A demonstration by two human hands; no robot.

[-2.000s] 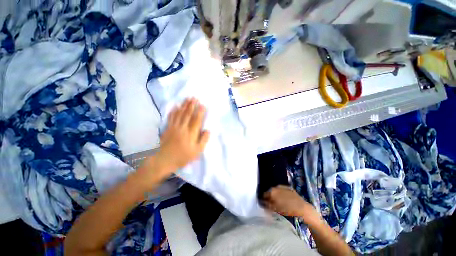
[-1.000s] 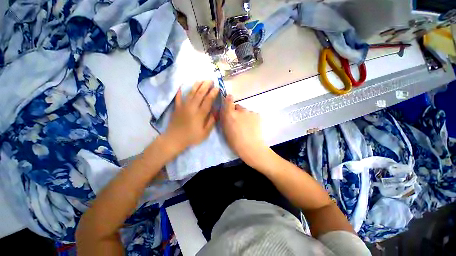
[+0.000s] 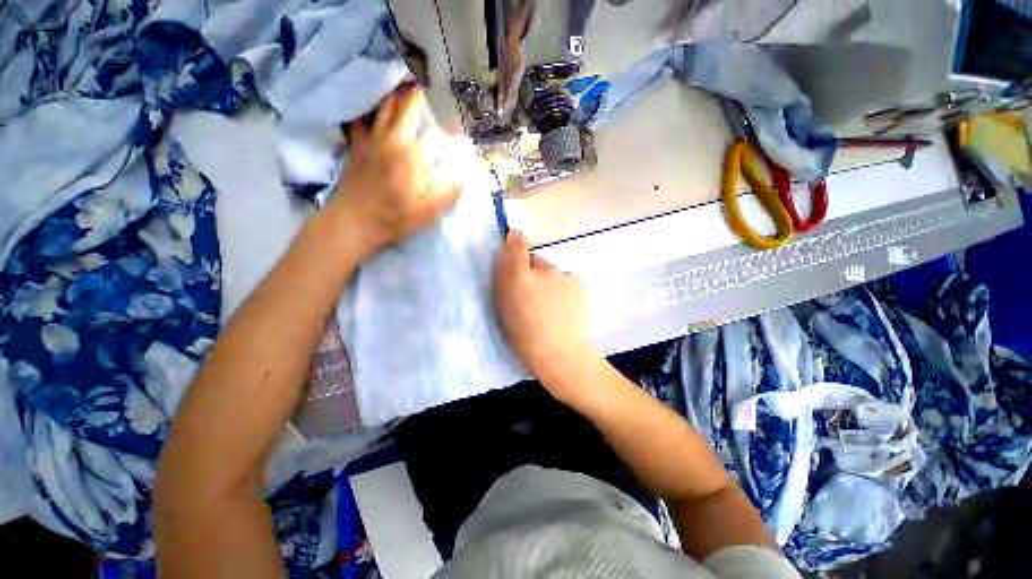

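Note:
The pale blue-white garment panel lies on the machine table and runs up to the presser foot under the bright lamp. A narrow blue printed edge shows along its right side. My left hand is on the panel's upper left part, left of the foot, its fingers curled over bunched cloth. My right hand is below the foot at the panel's right edge, fingers closed on that edge; the fingertips' underside is hidden.
Scissors with yellow and red handles lie right of the foot, under a crumpled grey-blue strip. Floral fabric is heaped at left. More cloth pieces hang at lower right, below the table's ruler edge.
My right hand has come up from the panel's lower end to its edge near the foot. The panel now lies flatter. My left hand has moved up and left and curled over the cloth.

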